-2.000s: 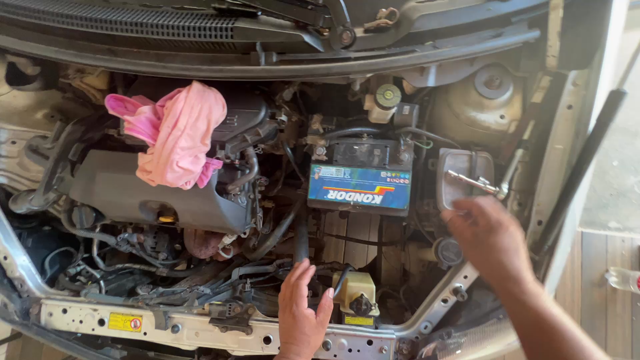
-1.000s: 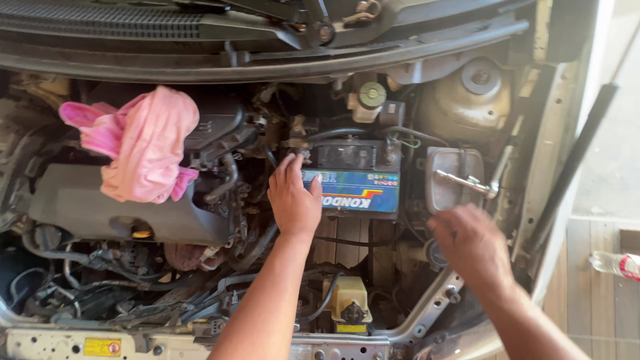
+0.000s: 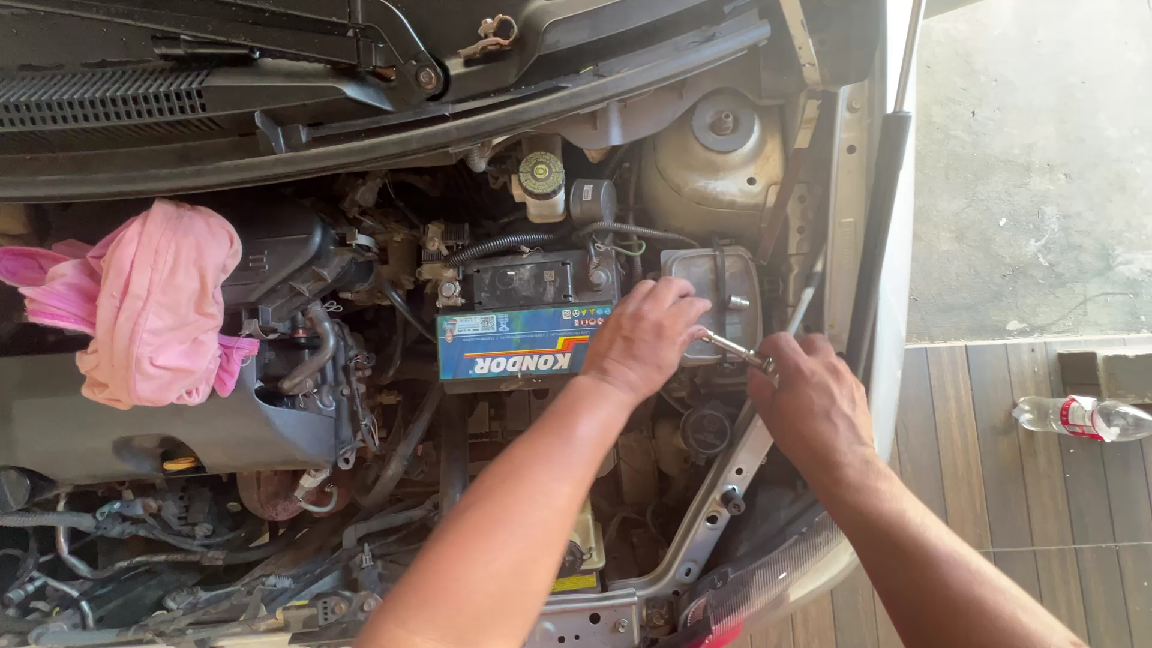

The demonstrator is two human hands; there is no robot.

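Note:
A socket wrench with an extension [image 3: 731, 346] is held between both hands over the gray box lid [image 3: 697, 270]. The fingertips of my left hand [image 3: 650, 337] are at its left end, beside the right edge of the car battery [image 3: 504, 346]. My right hand [image 3: 810, 396] grips the other end, above the silver body rail. Partly covered by my left hand, the battery shows its blue label and a terminal [image 3: 598, 277] at its upper right. A small metal socket [image 3: 738, 302] lies on the lid.
A pink cloth [image 3: 162, 306] lies on the engine cover [image 3: 225, 418]. Behind the battery is a brake fluid reservoir [image 3: 542, 180]. The hood's gas strut [image 3: 882, 207] runs along the right side. A plastic bottle [image 3: 1084, 418] lies on the plank floor [image 3: 954, 450].
The wrench lay on the gray lid before; now it is off it, in my hands. My left hand has moved right from the battery's left side.

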